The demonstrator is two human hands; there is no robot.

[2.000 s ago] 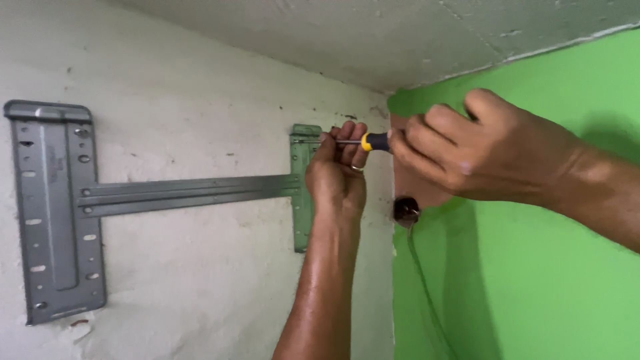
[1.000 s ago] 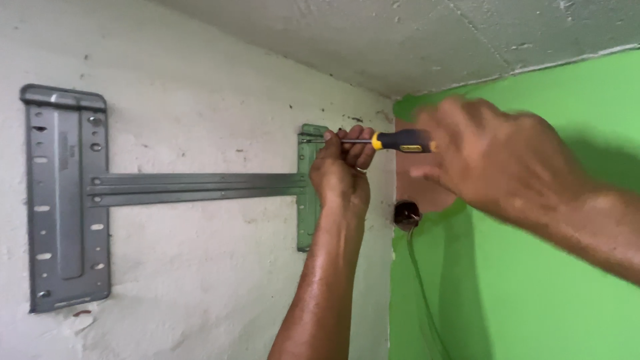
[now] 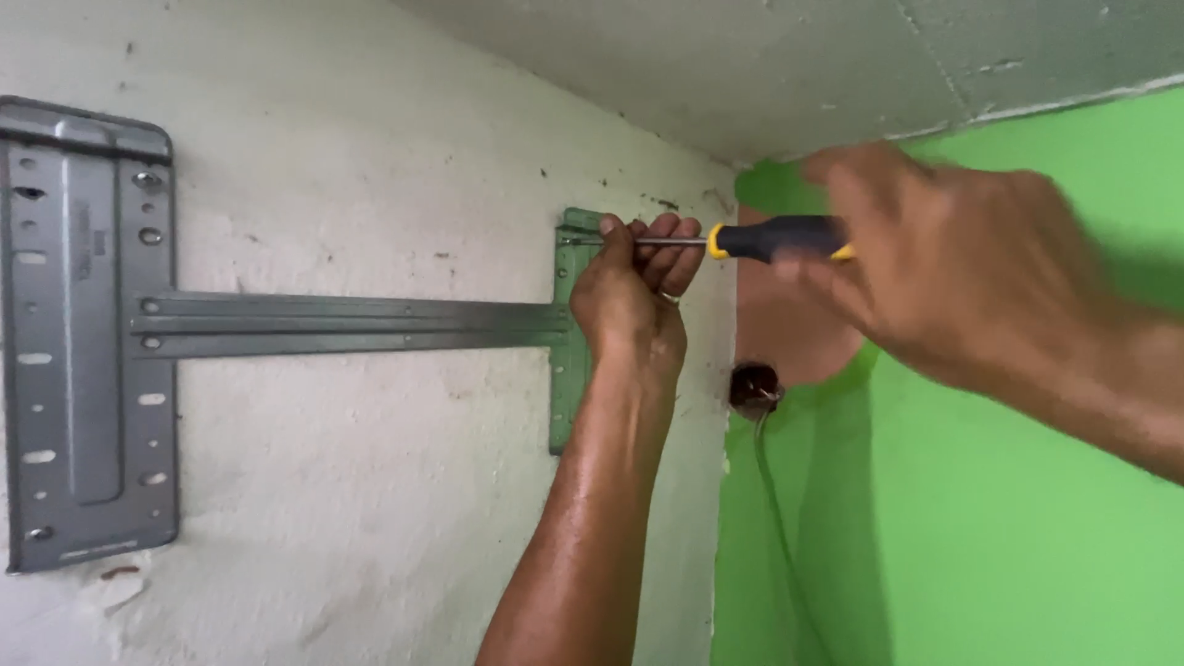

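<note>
A metal mounting bracket lies flat on the white wall: a wide left plate (image 3: 92, 333), a ribbed crossbar (image 3: 370, 324) and a narrower right plate (image 3: 569, 398). My left hand (image 3: 638, 277), with a ring on one finger, is in front of the right plate and steadies the shaft of a screwdriver (image 3: 777, 238) between thumb and fingers. The shaft is level, its tip at the upper part of that plate; whether it sits in a screw head is too small to tell. My right hand (image 3: 962, 259), blurred, is around the end of the black and yellow handle.
The white wall (image 3: 370, 481) meets a green wall (image 3: 999, 481) in a corner close to the right plate. A round hole (image 3: 756, 388) there has a cable (image 3: 782, 518) hanging from it. The grey ceiling (image 3: 740, 74) slopes across just above both hands.
My right hand has shifted and turned about the screwdriver handle, showing more of the handle than two seconds ago. My left hand stays at the shaft by the right plate.
</note>
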